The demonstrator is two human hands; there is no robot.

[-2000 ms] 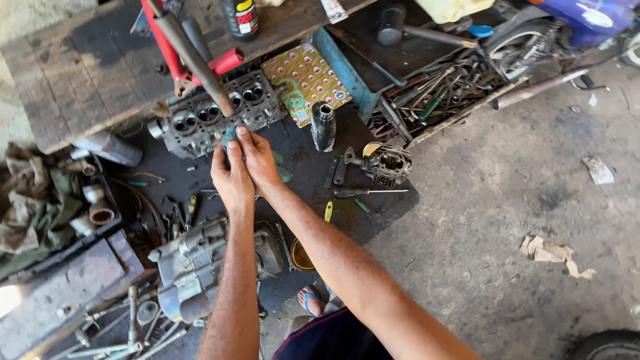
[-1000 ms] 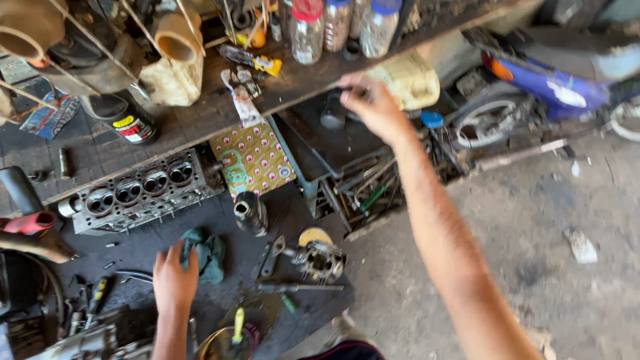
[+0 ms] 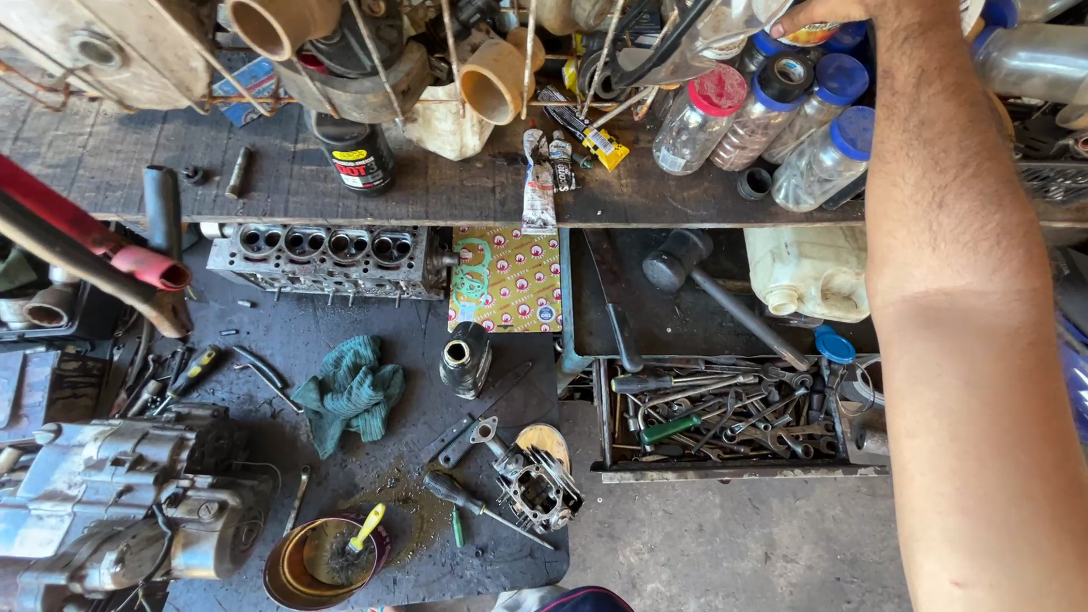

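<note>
My right hand (image 3: 820,15) reaches to the upper shelf at the top edge, its fingers at a container with a printed label; most of the hand is cut off, so its grip cannot be told. Jars with blue lids (image 3: 852,133) and a red-lidded jar (image 3: 716,90) stand just below it. My left hand is out of view. A crumpled green cloth (image 3: 350,393) lies on the dark bench, near an open black bottle (image 3: 466,353). A four-bore engine cylinder head (image 3: 327,255) sits behind, with a gasket sheet (image 3: 518,280) beside it.
An engine block (image 3: 136,501) fills the lower left, beside a tin with a yellow brush (image 3: 367,527). A small cylinder head (image 3: 540,493) and a screwdriver (image 3: 476,501) lie at the bench edge. A drawer of wrenches (image 3: 739,416) and a black mallet (image 3: 680,263) are right.
Both hands were together over the bench, then parted. My left hand has left the cloth and the view. My right hand has moved up to the shelf jars. The view has shifted.
</note>
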